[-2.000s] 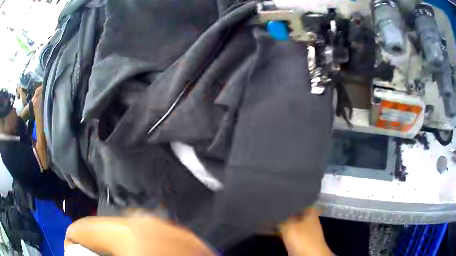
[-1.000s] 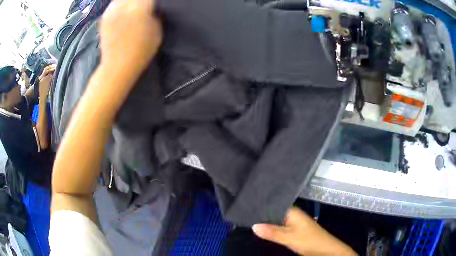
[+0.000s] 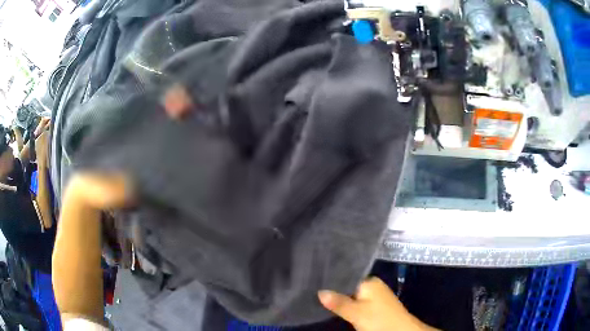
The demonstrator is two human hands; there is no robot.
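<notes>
A dark grey garment (image 3: 336, 149) lies heaped over the left of the machine table and hangs past its front edge. My left hand (image 3: 103, 189), blurred, grips the cloth at the left; a fingertip-like reddish spot shows farther up on the cloth. My right hand (image 3: 365, 304) pinches the garment's lower edge between thumb and fingers, in front of the table edge. The presser foot (image 3: 404, 90) of the overlock machine is at the cloth's upper right side. Whether the cloth lies under it cannot be told.
The looper cover (image 3: 495, 129) with its orange label and the bed plate (image 3: 449, 183) are right of the cloth. The table edge (image 3: 479, 251) carries a measuring tape. A blue crate (image 3: 546, 300) stands below. A person (image 3: 22, 207) is at the far left.
My left hand has moved down and left with the cloth, which now spreads in a broad fold. My right hand still holds the lower edge. The pale zip-like line is no longer visible.
</notes>
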